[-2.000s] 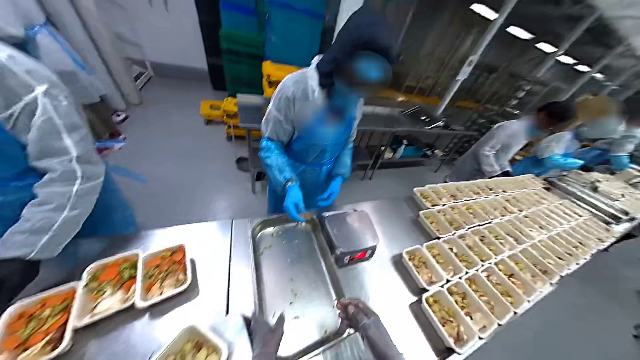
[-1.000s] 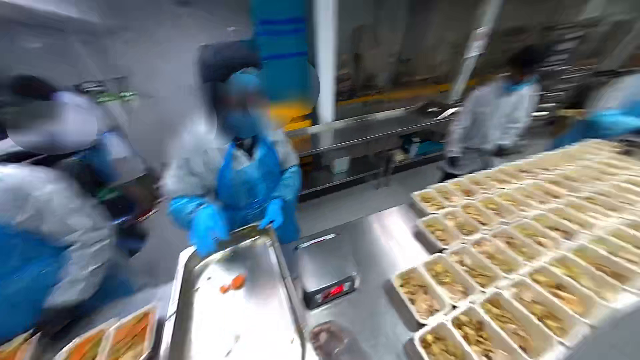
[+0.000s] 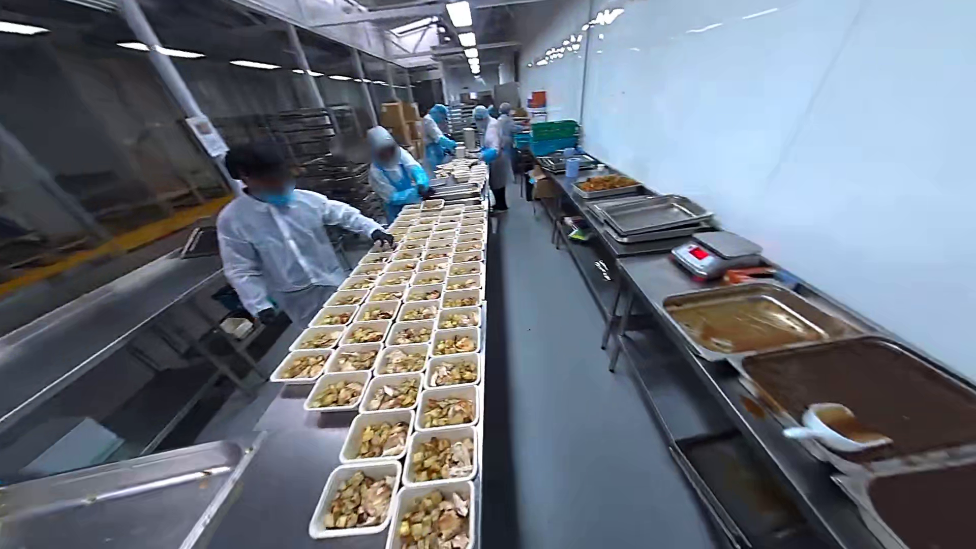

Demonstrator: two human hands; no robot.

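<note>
Neither of my hands shows in the head view. Rows of white food trays [image 3: 383, 441] filled with chopped, browned food pieces run along a steel table [image 3: 305, 457] away from me. At the lower left lies the metal edge of a steel pan [image 3: 114, 488]. To the right, a side table carries a shallow pan with brown liquid [image 3: 743, 316], a pan of dark brown sauce [image 3: 907, 389] with a white ladle-like scoop [image 3: 839, 427] lying in it, and a digital scale [image 3: 717, 253].
A co-worker in a white coat [image 3: 286, 236] reaches over the trays from the left; several others work farther along. A grey floor aisle [image 3: 568, 366] separates the tables. Stacked steel pans [image 3: 652, 215] and a pan of orange food [image 3: 606, 185] stand farther back on the right.
The view has swung far to the right. My hands, seen at the steel pan two seconds ago, are out of view. The co-worker in the blue apron beside that pan is also out of view.
</note>
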